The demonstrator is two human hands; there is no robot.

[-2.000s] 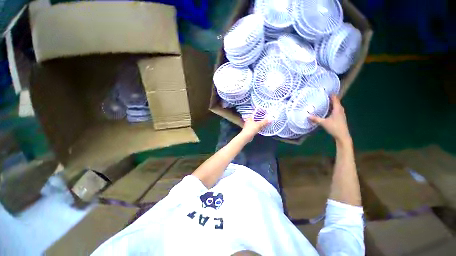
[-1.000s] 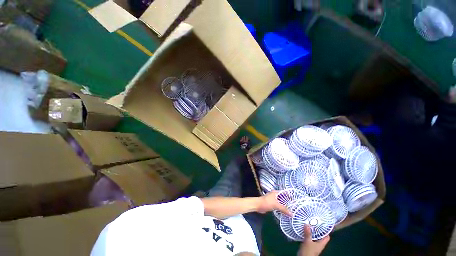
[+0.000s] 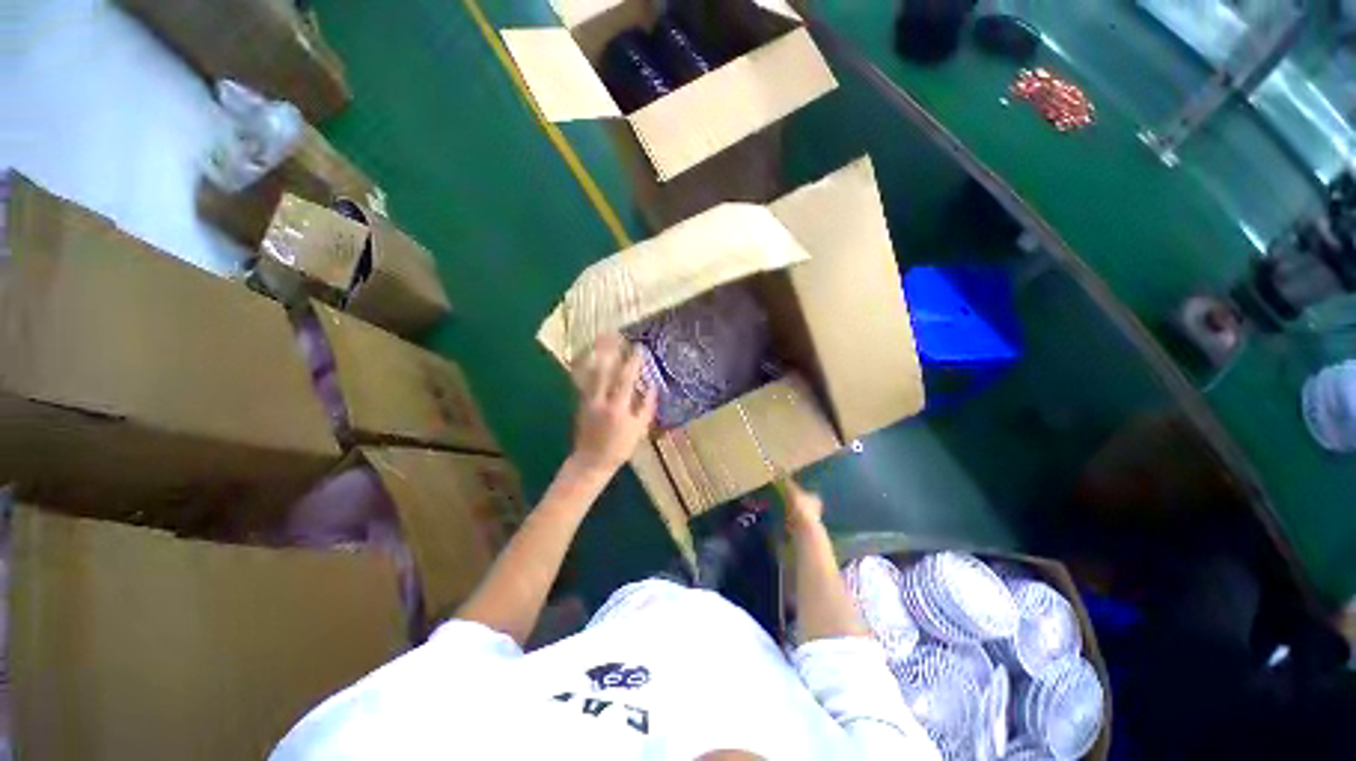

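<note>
An open brown carton stands in front of me with white grilles low inside. My left hand is at its left opening, fingers over the edge beside the grilles; whether it grips any is unclear. My right hand is small and blurred at the near flap; its fingers are partly hidden and its hold is unclear. A second carton, at lower right beside my right forearm, is heaped with stacked white grilles.
A carton with dark rounded parts stands beyond. A blue stool is to the right, by the curved edge of the green bench. The bench bears a copper-coloured heap and a white grille. Large cartons stand at left.
My hands have left the heaped carton and moved to the open one. The grilles they were on there are no longer seen in them. The view has turned, showing more bench.
</note>
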